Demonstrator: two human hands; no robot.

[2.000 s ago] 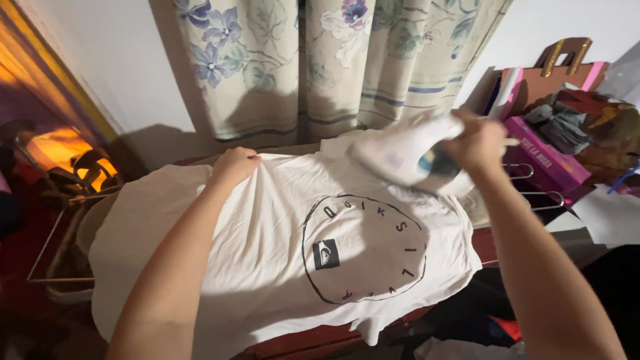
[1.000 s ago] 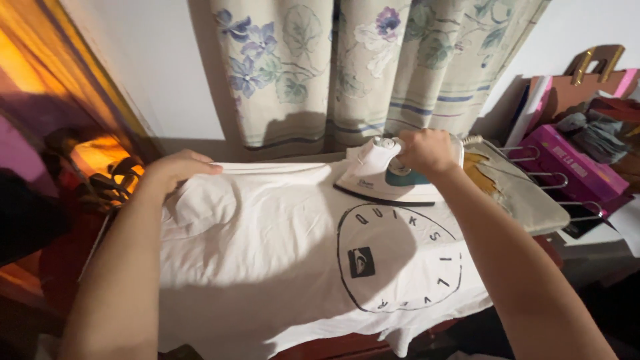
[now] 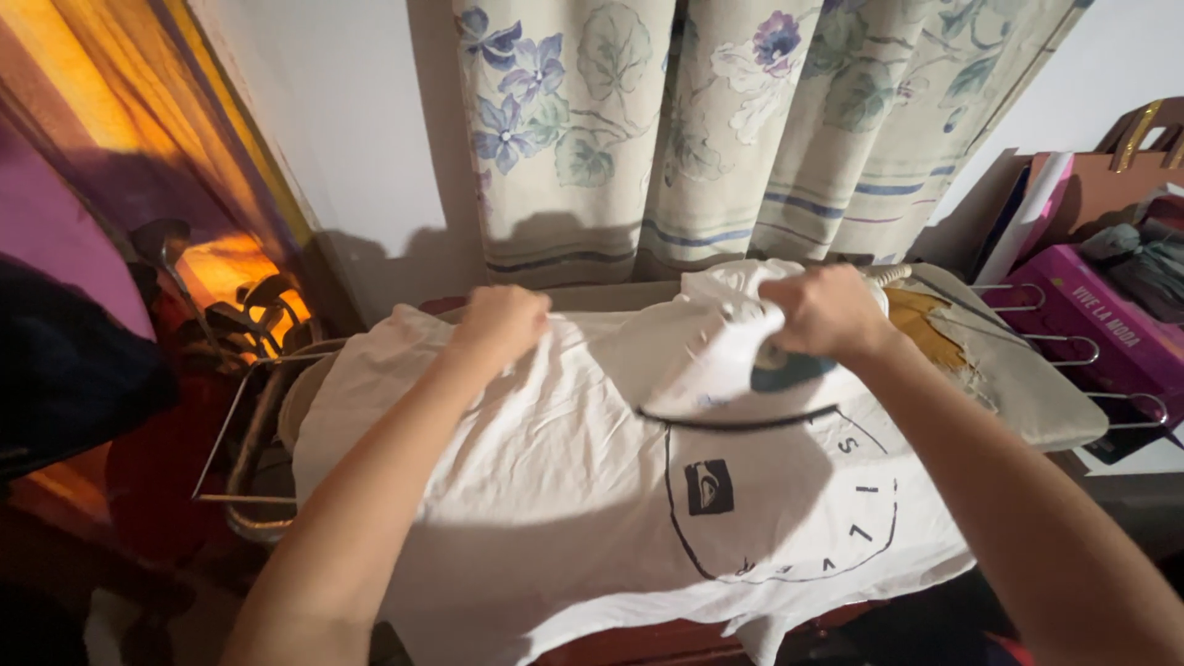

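Observation:
A white T-shirt (image 3: pixel 555 518) with a printed black circle of letters lies over a padded ironing board (image 3: pixel 1036 398). My right hand (image 3: pixel 828 310) grips the handle of a white and dark-green clothes iron (image 3: pixel 721 370), slightly blurred, over the shirt near the top of the print. Whether its soleplate touches the cloth cannot be told. My left hand (image 3: pixel 504 324) is closed on the shirt's far edge, left of the iron, and creases run through the cloth below it.
A floral curtain (image 3: pixel 564 185) hangs right behind the board. Metal wire loops (image 3: pixel 1073 351) stick out at the board's right end, beside a purple box (image 3: pixel 1101 314) and bags. A metal frame (image 3: pixel 222 435) juts out at the left end. An orange-lit cloth (image 3: pixel 240 277) hangs at the left.
My left hand, spread on the shirt's upper left a second ago, is now closed on its far edge nearer the iron. The iron has moved from above the print to partly cover its top.

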